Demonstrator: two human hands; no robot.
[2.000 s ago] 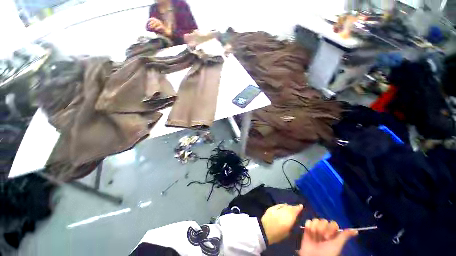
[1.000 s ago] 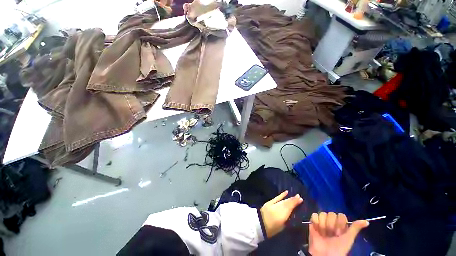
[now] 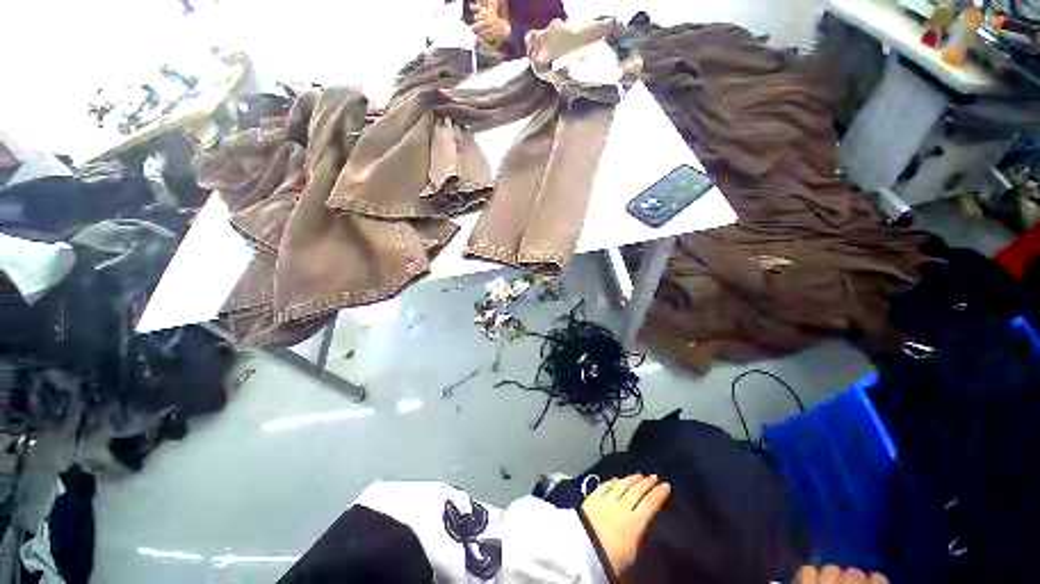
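Observation:
Dark trousers (image 3: 713,502) lie on my lap at the bottom centre. My left hand (image 3: 622,519), in a white sleeve, rests on the dark cloth with its fingers side by side. Whether it pinches the cloth is hidden. My right hand (image 3: 838,574) is cut off by the bottom edge, to the right of my left hand. Only the tops of its bent fingers show. No rod shows in it now, and what it holds is out of the picture.
A blue crate (image 3: 833,456) with dark garments stands at right. A black cord heap (image 3: 587,371) and scraps (image 3: 500,306) lie on the floor. Brown trousers (image 3: 354,257) and a phone (image 3: 671,195) are on the white table (image 3: 188,274). A person (image 3: 530,17) is behind it.
The view has swung left, so the table and crate sit farther right. My right hand, earlier in full view gripping a thin silvery rod, is now mostly below the edge and the rod is out of sight.

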